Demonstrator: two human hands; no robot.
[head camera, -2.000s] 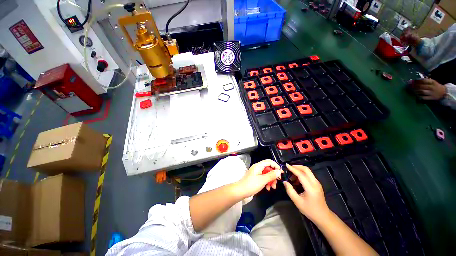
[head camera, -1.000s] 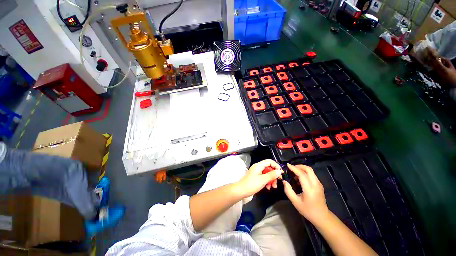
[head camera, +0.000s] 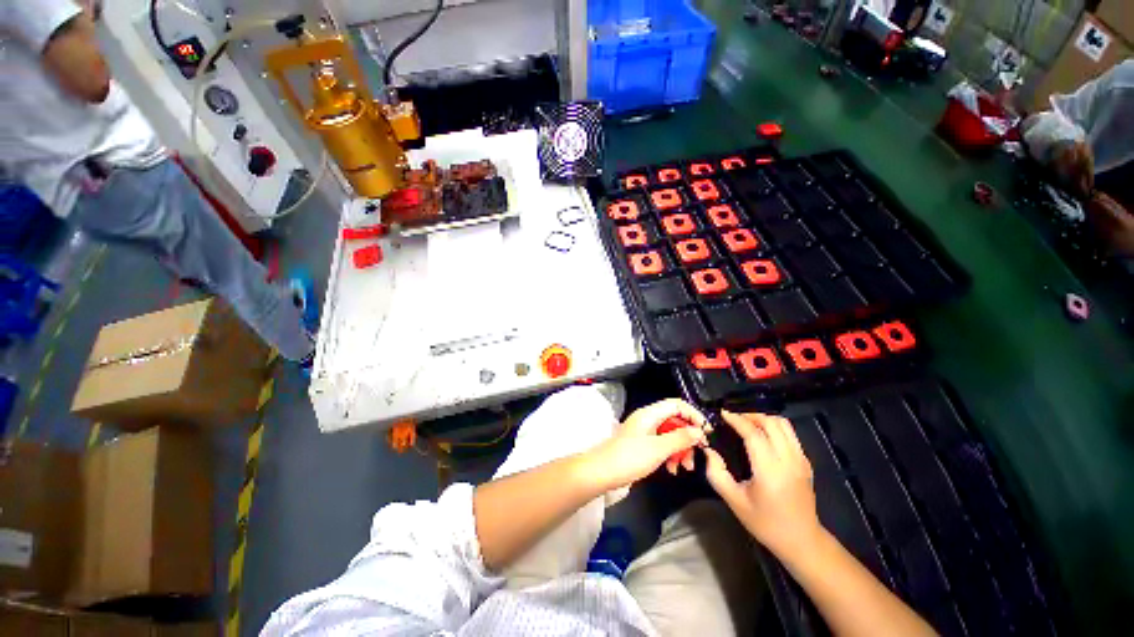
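Observation:
My left hand (head camera: 653, 442) holds a red housing (head camera: 674, 427), mostly hidden by the fingers, over my lap. My right hand (head camera: 765, 467) is just right of it, thumb and fingers bent towards the housing. A small dark thing shows by the right fingertips; whether they pinch it is too small to tell. Red housings (head camera: 710, 280) with dark centre openings sit in pockets of the black blister tray (head camera: 684, 326). More red housings (head camera: 808, 355) lie in a row in a tray nearer me.
The white machine table (head camera: 485, 292) carries a fixture (head camera: 473, 195), gold press cylinder (head camera: 361, 143), fan (head camera: 571, 141) and red stop button (head camera: 556, 362). A blue bin (head camera: 647, 56) stands behind. Cardboard boxes (head camera: 156, 361) stand left. A person (head camera: 149, 187) is upper left, another (head camera: 1088, 131) at right.
The person at left, earlier seen only as legs near the boxes, now stands beside the machine. The person at right has moved their hands. My hands have stayed almost in place.

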